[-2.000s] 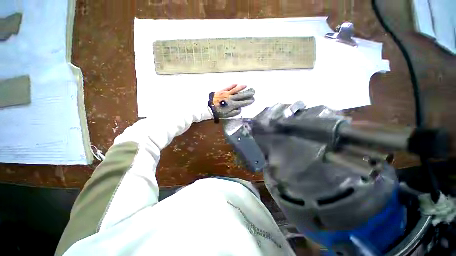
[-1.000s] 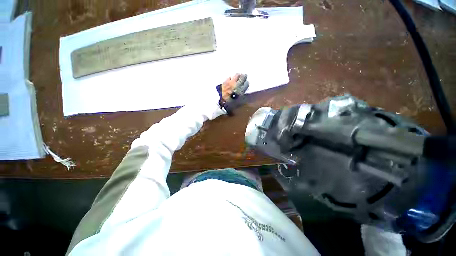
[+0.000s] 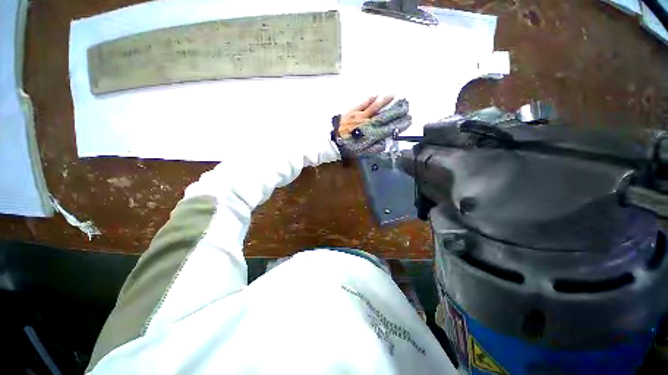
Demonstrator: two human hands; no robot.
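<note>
The white fabric stack (image 3: 242,117) lies across the brown table, with a long grey-brown metal bar (image 3: 220,55) on it and a silver clip (image 3: 401,10) at its far edge. My left hand (image 3: 372,126), in a partly bare-fingered mesh glove, lies flat on the stack's near edge, fingers apart. The cutting machine (image 3: 542,198) fills the right side. Its grey base plate (image 3: 392,192) shows on the table just below my left hand, and its upright meets the stack's edge beside the fingers. My right hand is not visible.
Another white stack (image 3: 18,124) lies at the left with loose threads (image 3: 75,220) at its corner. The brown table (image 3: 315,212) ends at its near edge above a dark floor. More white cloth (image 3: 652,22) shows at the top right corner.
The machine has come up to the stack's near edge, and its base plate shows again. My left hand now lies flatter with fingers spread. The view has shifted.
</note>
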